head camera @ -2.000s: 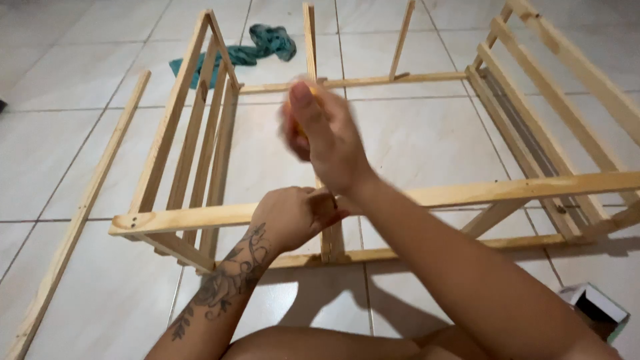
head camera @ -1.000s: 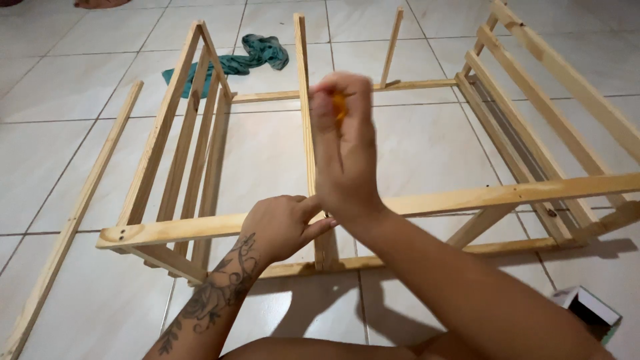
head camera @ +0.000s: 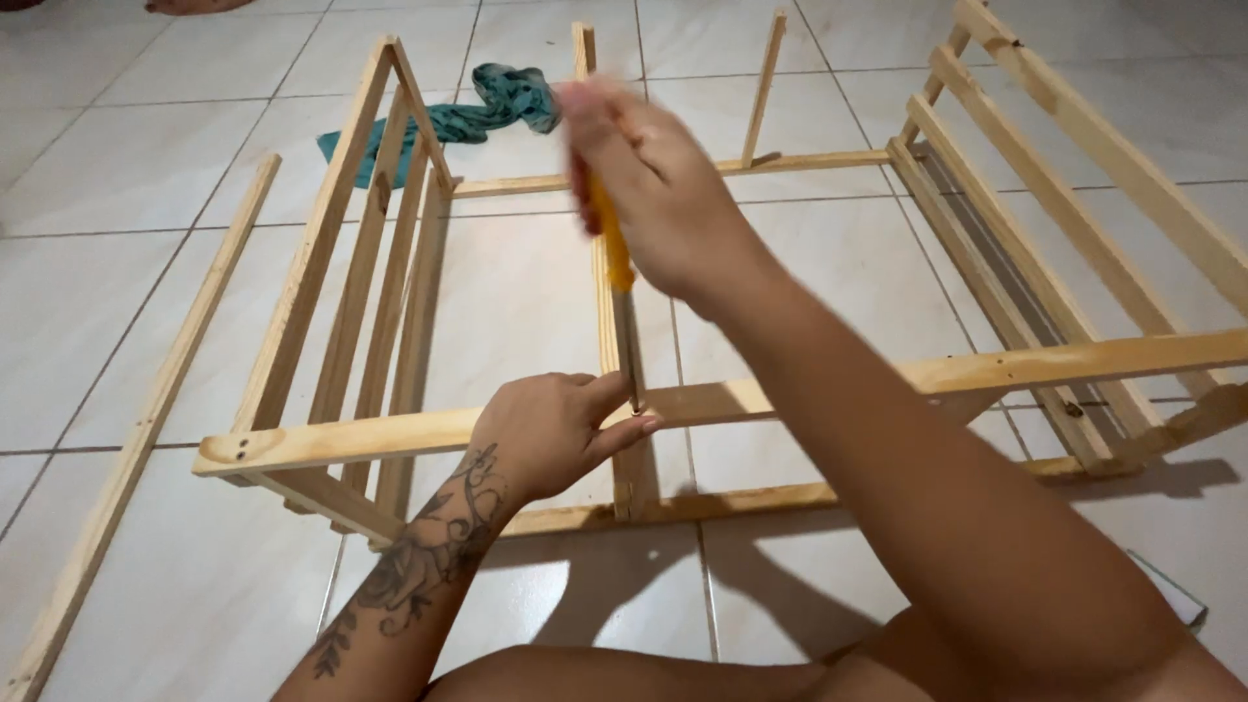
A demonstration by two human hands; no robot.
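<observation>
My right hand (head camera: 648, 180), partly blurred, grips the orange handle of a screwdriver (head camera: 612, 239). Its metal shaft points down, with the tip at a screw (head camera: 637, 410) in the near rail (head camera: 726, 400) of a wooden frame. My left hand (head camera: 546, 434) rests on that rail just left of the screw, its thumb and forefinger on either side of the tip; whether they pinch the screw I cannot tell. A wooden middle slat (head camera: 606, 322) runs away from the rail behind the screwdriver.
Slatted wooden ends stand at left (head camera: 336, 224) and right (head camera: 1082, 205). A loose wooden strip (head camera: 161, 409) lies on the tiles at left. A thin upright (head camera: 765, 93) rises from the far rail. Behind lies a teal cloth (head camera: 502, 102). A box edge (head camera: 1170, 590) shows at lower right.
My right hand has changed its angle, and the screwdriver's handle and shaft now show plainly below it. My left hand remains at the same joint on the near rail.
</observation>
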